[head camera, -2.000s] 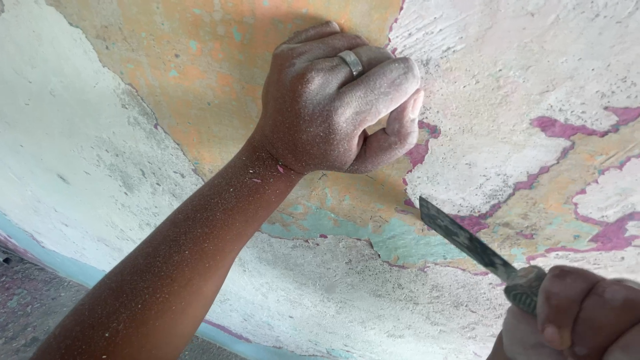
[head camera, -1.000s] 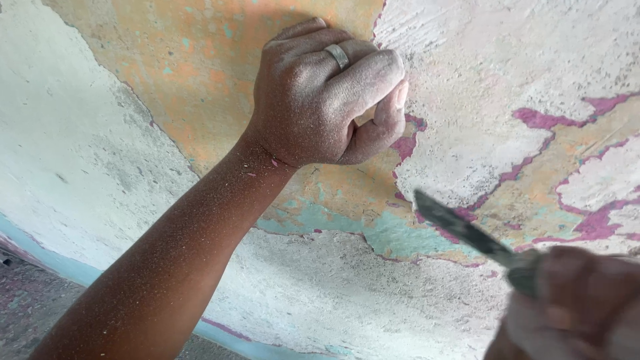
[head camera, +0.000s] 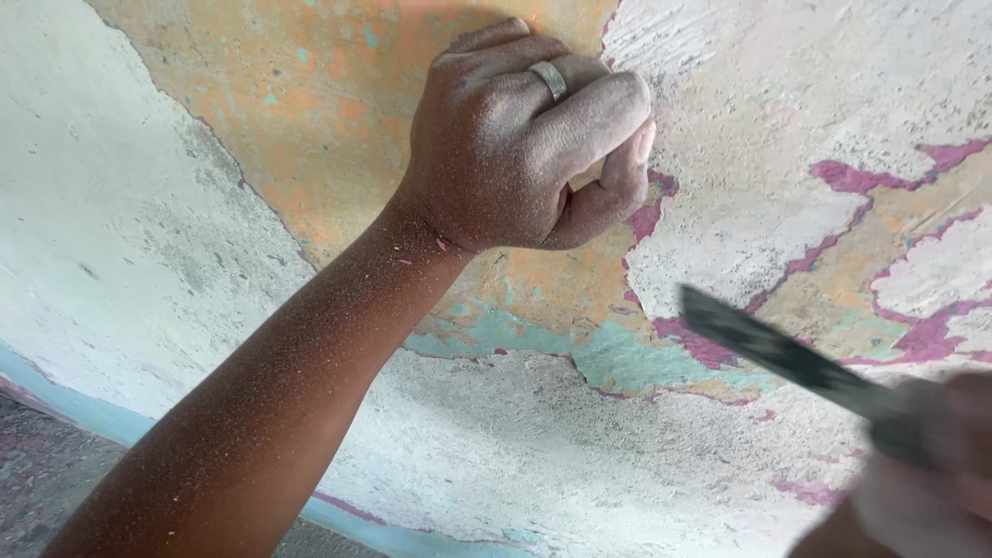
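My left hand, dusty and wearing a ring, rests curled against the wall on an orange-yellow paint layer. Its fingers are folded in, with a small gap between thumb and forefinger, and nothing shows in it. At the lower right my right hand, blurred, grips the handle of a dark, flat-bladed knife or scraper. The blade points up and left, its tip over the edge between bare plaster and a purple paint strip. Whether the blade touches the wall I cannot tell.
Below the hands the wall shows pale plaster and a turquoise patch. A light blue band runs along the wall's foot. Beyond it, the grey floor carries paint flakes and dust.
The right hand and the blade have shifted only slightly and are blurred now. My left hand keeps its curled pose against the wall.
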